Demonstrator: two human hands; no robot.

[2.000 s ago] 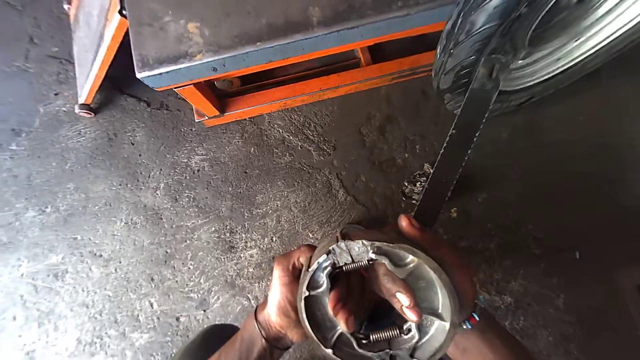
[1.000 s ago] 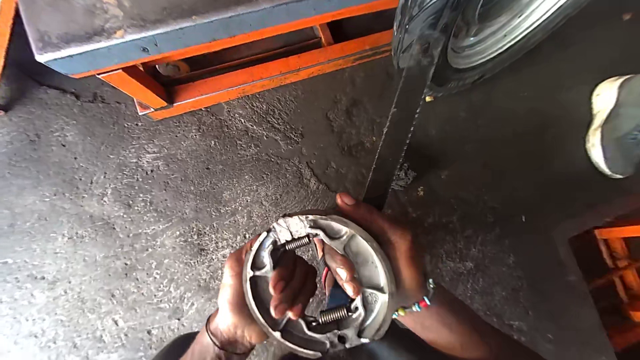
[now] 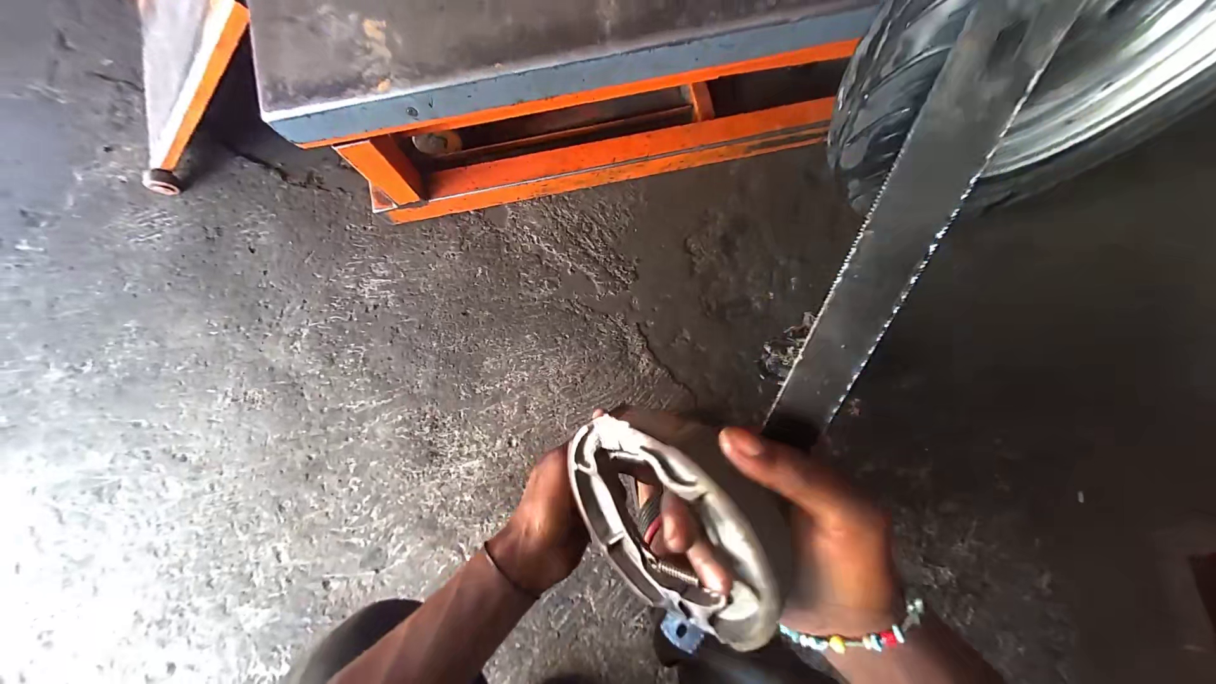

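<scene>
A ring-shaped pair of brake shoes joined by coil springs is held between both hands, its face turned partly sideways. My left hand grips its left rim. My right hand, with a bead bracelet at the wrist, grips the right side, and fingers show through the ring's middle. Between the right hand's thumb side and the ring, a dark, flat saw blade with toothed edges sticks up and away past the tyre; how its lower end is held is hidden.
A metal-topped workbench with an orange frame stands ahead. A wheel with a black tyre is at the upper right. An orange-edged leg stands at the upper left. Small debris lies on the rough concrete floor.
The brake shoes have turned from nearly face-on to a slanted side view, still in both hands. A shoe seen at the right one second ago is out of view.
</scene>
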